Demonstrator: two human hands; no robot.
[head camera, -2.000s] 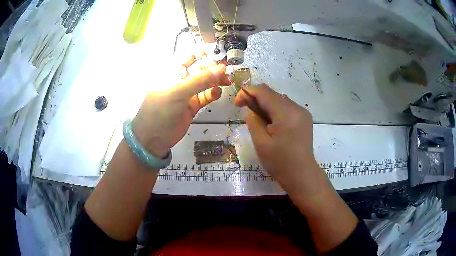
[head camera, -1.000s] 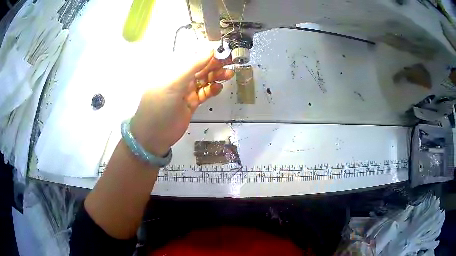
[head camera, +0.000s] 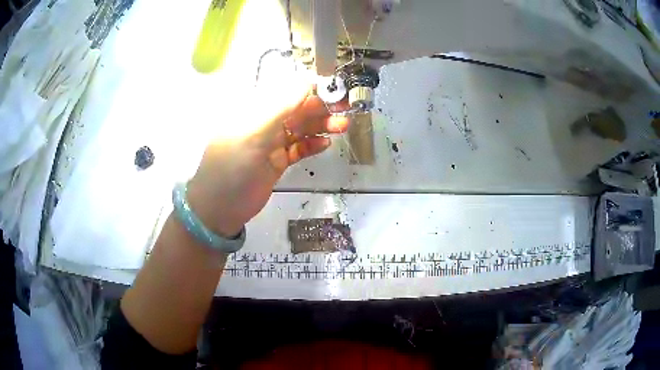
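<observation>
My left hand (head camera: 264, 155), with a pale green bangle, reaches up under the machine head. Its curled fingertips are at a small white round piece (head camera: 331, 89) with a dark centre. Glare and overlap hide whether they grip it or only touch it. The piece sits beside a ribbed pale knob (head camera: 361, 97) in the needle area. Fine threads (head camera: 349, 36) run down there. A tan strip (head camera: 362, 139) lies on the machine bed just below. My right hand is out of the picture.
A yellow-green handle (head camera: 217, 36) is at upper left. White fabric (head camera: 36, 108) is piled at left. A grey parts tray (head camera: 624, 235) stands at right. A brown scrap (head camera: 311, 235) lies above the printed ruler (head camera: 434, 264). A dark round spot (head camera: 145, 157) is at left.
My right hand, with a dark tool near the needle area two seconds ago, has left the picture. My left hand has stayed by the needle area. The view has shifted slightly.
</observation>
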